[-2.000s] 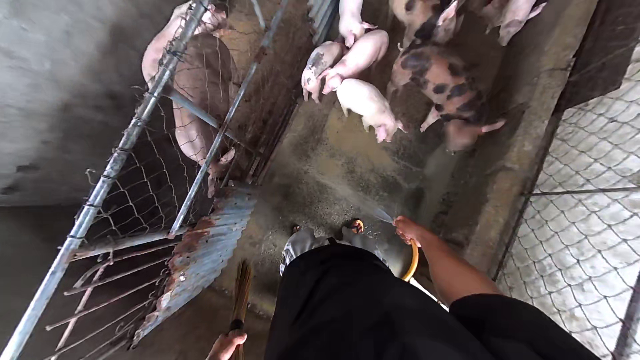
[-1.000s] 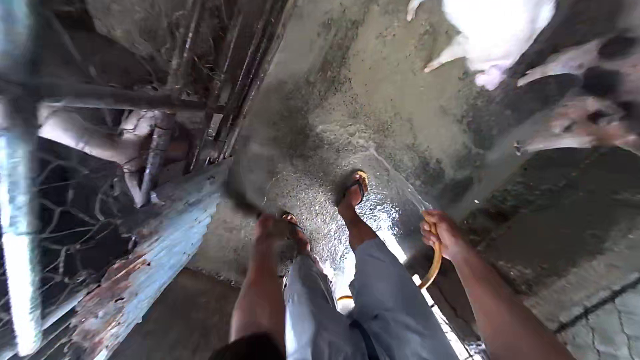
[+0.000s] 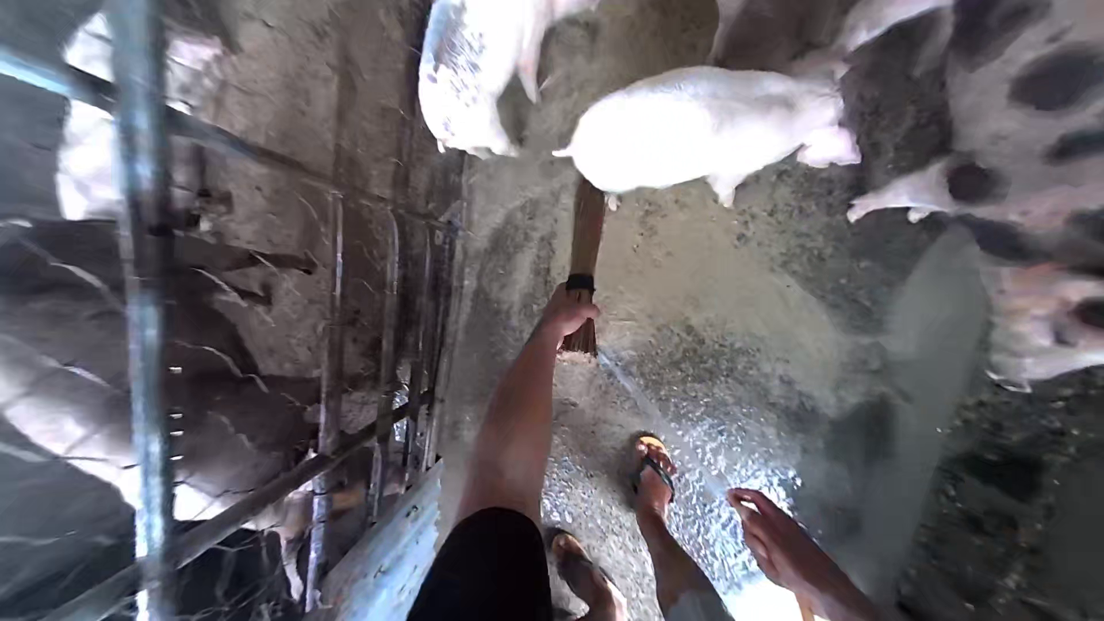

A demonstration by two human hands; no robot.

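Note:
My left hand (image 3: 569, 312) is closed around the bound end of a stick broom (image 3: 588, 228), whose bristles point away from me toward a pale piglet (image 3: 690, 129). At the lower right my right hand (image 3: 768, 530) grips a hose, mostly hidden by the fingers; a short orange piece (image 3: 805, 609) shows below the hand. A thin jet of water (image 3: 634, 392) runs from that hand toward the broom's near end, over the wet concrete floor (image 3: 724, 293).
Metal bars and wire fencing (image 3: 147, 302) stand on the left, with a larger pig (image 3: 78, 414) behind them. A corrugated sheet (image 3: 392, 552) leans at the fence's foot. Another piglet (image 3: 474, 69) and a spotted pig (image 3: 1035, 112) stand ahead. My sandalled feet (image 3: 654, 474) are on the wet floor.
My left hand has reached forward with the broom, which hung low at my left side two seconds ago. The water jet now points toward the broom. The view has shifted.

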